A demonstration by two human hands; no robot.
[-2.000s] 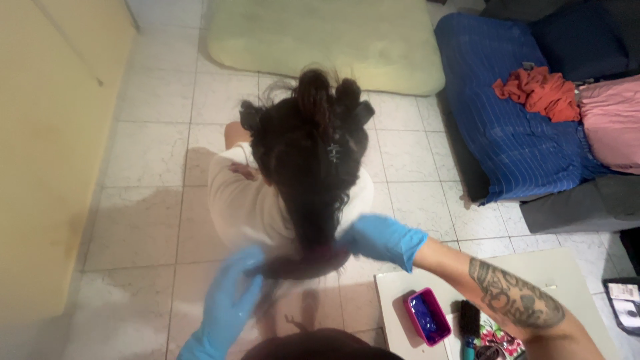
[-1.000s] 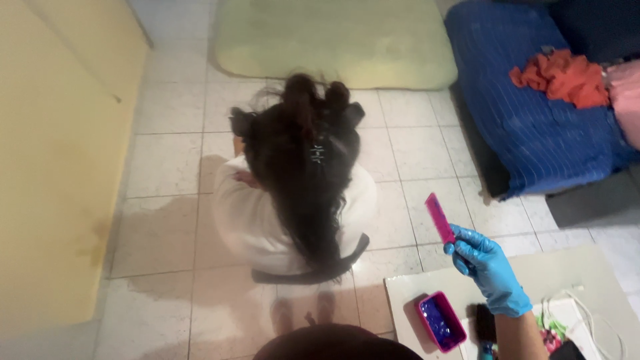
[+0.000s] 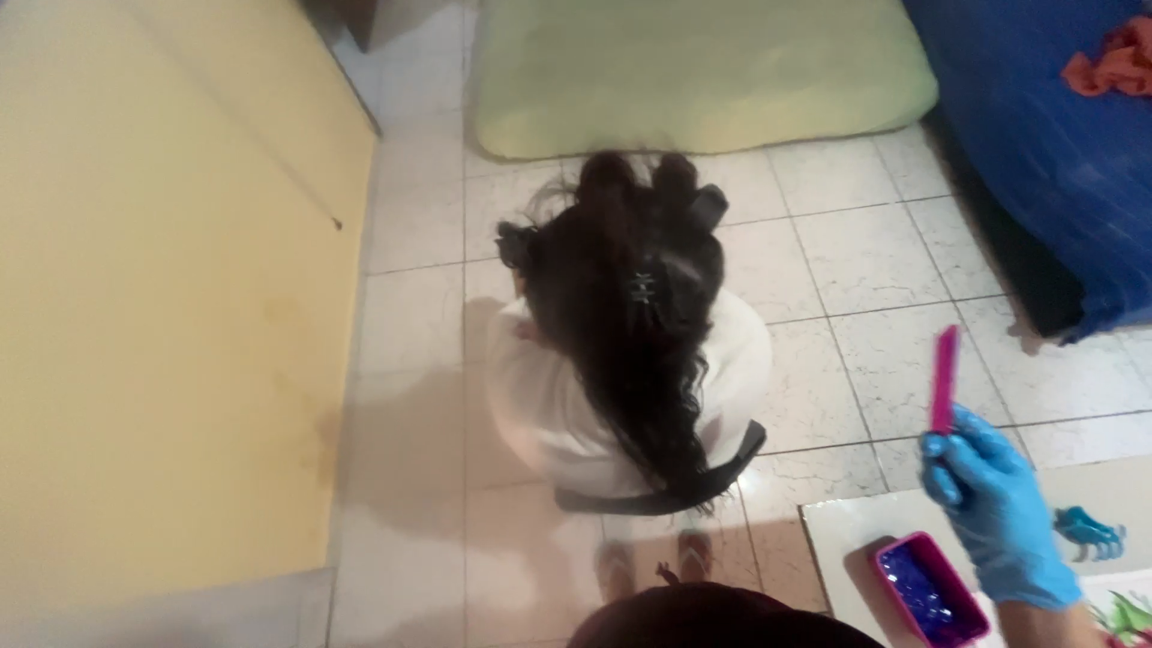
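My right hand [image 3: 990, 495], in a blue glove, holds a pink tool [image 3: 943, 382], its kind too blurred to settle, upright to the right of a seated person. Just below that hand stands a pink tub [image 3: 972, 612] with glossy blue-violet contents [image 3: 918, 589]. The person's dark hair [image 3: 621, 333] is pinned up in sections with clips [image 3: 643, 288], and a loose length hangs down the back over a white top [image 3: 540, 405]. A dark curved band [image 3: 666, 499] lies across the lower back, under the hair ends. My left hand is out of view.
The tub stands on a pale tabletop [image 3: 846, 531], with a teal claw clip [image 3: 1091, 531] right of my glove. A yellow panel [image 3: 180, 315] rises at left. Beyond the person lies a green mat [image 3: 702, 72]. A blue-covered couch [image 3: 1062, 162] with red cloth [image 3: 1116, 63] is at upper right.
Two seconds ago both gloved hands were at the hair ends. My left hand has since left the view. My right hand moved right, away from the hair, and the pink tool shows in it since one second ago.
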